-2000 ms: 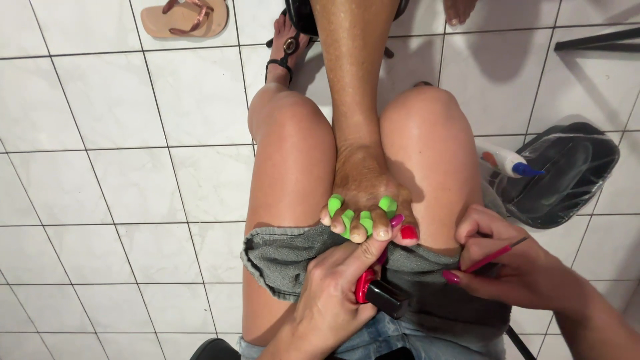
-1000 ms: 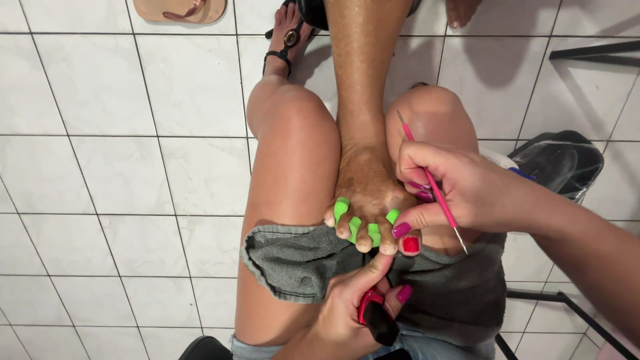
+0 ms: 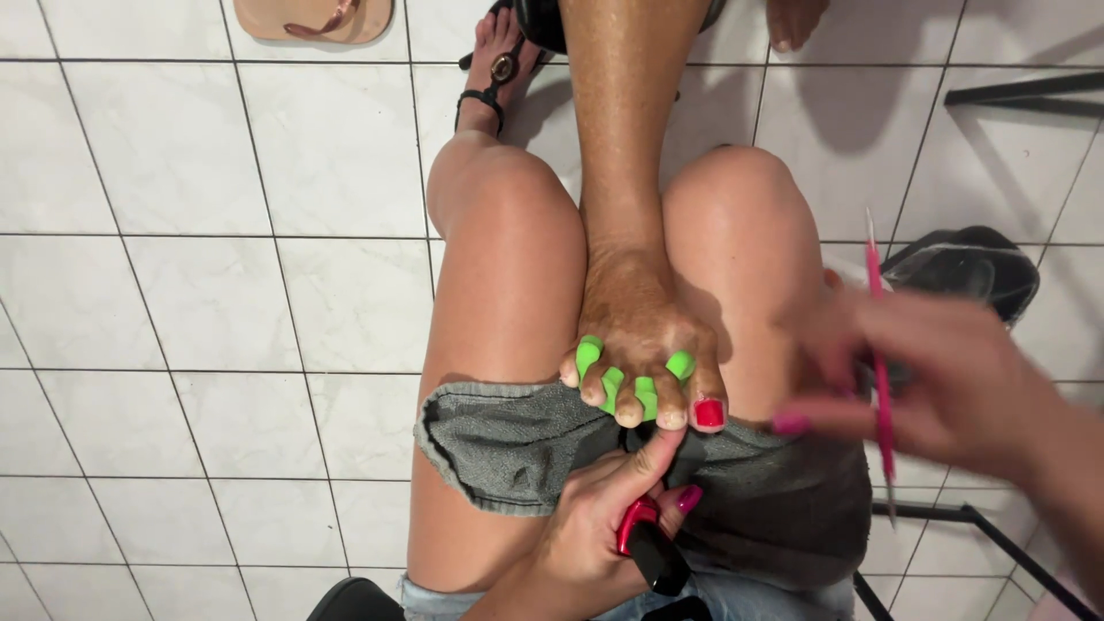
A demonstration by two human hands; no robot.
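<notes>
Another person's foot point(image 3: 638, 302) rests between my knees on a grey towel point(image 3: 509, 448). A green foam toe separator point(image 3: 645, 397) is threaded between its toes. The big toenail point(image 3: 709, 413) is painted red; the other nails look unpainted. My left hand point(image 3: 595, 509) grips a red nail polish bottle point(image 3: 657, 552) with a black cap, its thumb touching the toe beside the big toe. Blurred by motion, my right hand point(image 3: 931, 371) holds a thin pink tool point(image 3: 880, 379) with pointed metal ends, away from the foot at the right.
A tan flip-flop point(image 3: 319, 17) lies on the white tiled floor at the upper left. Beyond my right knee is a black item in clear plastic point(image 3: 975, 267). Black metal legs point(image 3: 1026, 90) stand at the right, and part of another bare foot point(image 3: 795, 21) shows at the top.
My right hand has moved off the toes to the right, with the pink tool still in it. My left hand remains below the toes with the bottle.
</notes>
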